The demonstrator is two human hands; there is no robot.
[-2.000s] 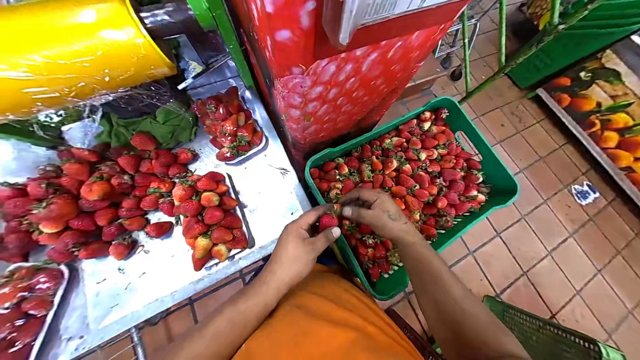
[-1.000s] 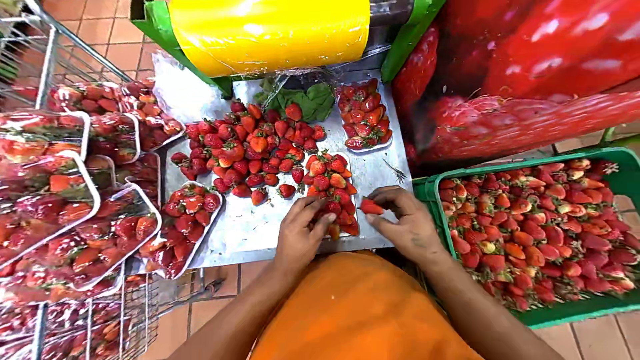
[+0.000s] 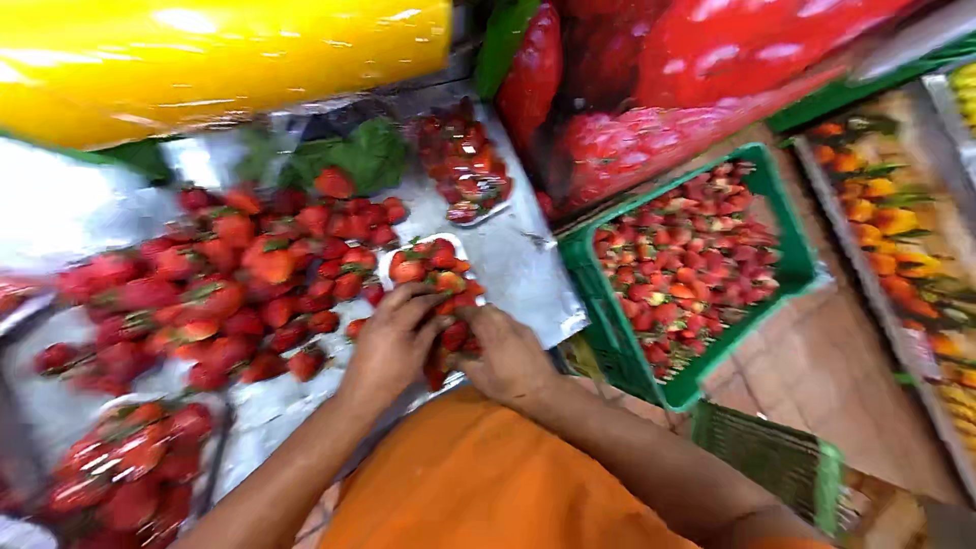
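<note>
Both hands are at a white tray (image 3: 387,263) filled with strawberries (image 3: 442,263), near the front edge of a metal table (image 3: 518,267). My left hand (image 3: 393,343) lies over the tray's left side, its fingertips on the berries. From the right, my right hand (image 3: 503,354) touches berries at the tray's near end. Fingers and blur hide whether either hand grips a berry. A heap of loose strawberries (image 3: 236,282) spreads left of the tray. Behind it stands a film-wrapped tray of strawberries (image 3: 465,164), and another packed tray (image 3: 130,473) sits at the lower left.
A green crate of strawberries (image 3: 686,267) stands right of the table, with a second green crate (image 3: 762,450) below it. A yellow film roll (image 3: 221,61) spans the table's back, near green leaves (image 3: 358,156). A fruit display (image 3: 892,229) is at the far right.
Two seconds ago my hands held a strawberry by the green crate; one second ago my right hand held one beside the tray. Now both hands are on the tray's berries. The view has swung.
</note>
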